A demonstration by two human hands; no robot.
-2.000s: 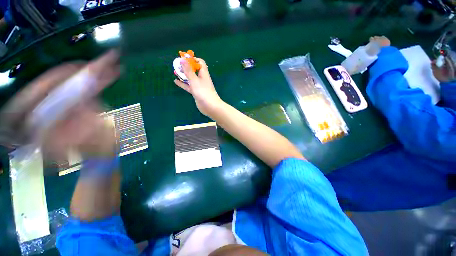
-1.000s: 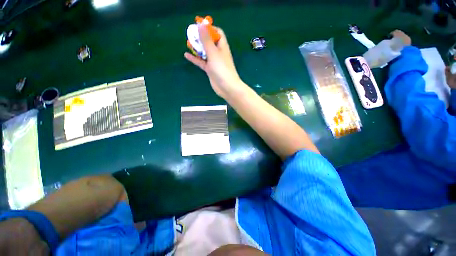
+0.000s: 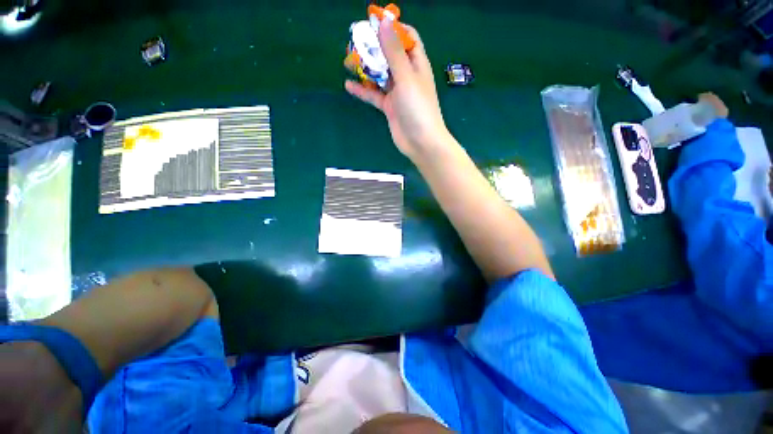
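My right hand is at the top centre above the dark green bench, holding an orange-and-white object. My left arm is bent back at the lower left. Past its blue wristband, only blurred skin of my left hand or wrist shows at the picture's edge; fingers and anything held are hidden. A white sheet with dark stripes lies in front of me. Left of it lies a larger striped sheet, with a smaller white sheet bearing a yellow patch on top.
A small square module lies right of my right hand, another at upper left. A bagged pale sheet and dark ring lie left. Bagged amber parts, a phone and another person's blue sleeve are right.
My left hand, blurred over the left sheets with a whitish thing, has swung back to the lower left edge. My right hand still holds the orange-and-white object, now higher and further right in view.
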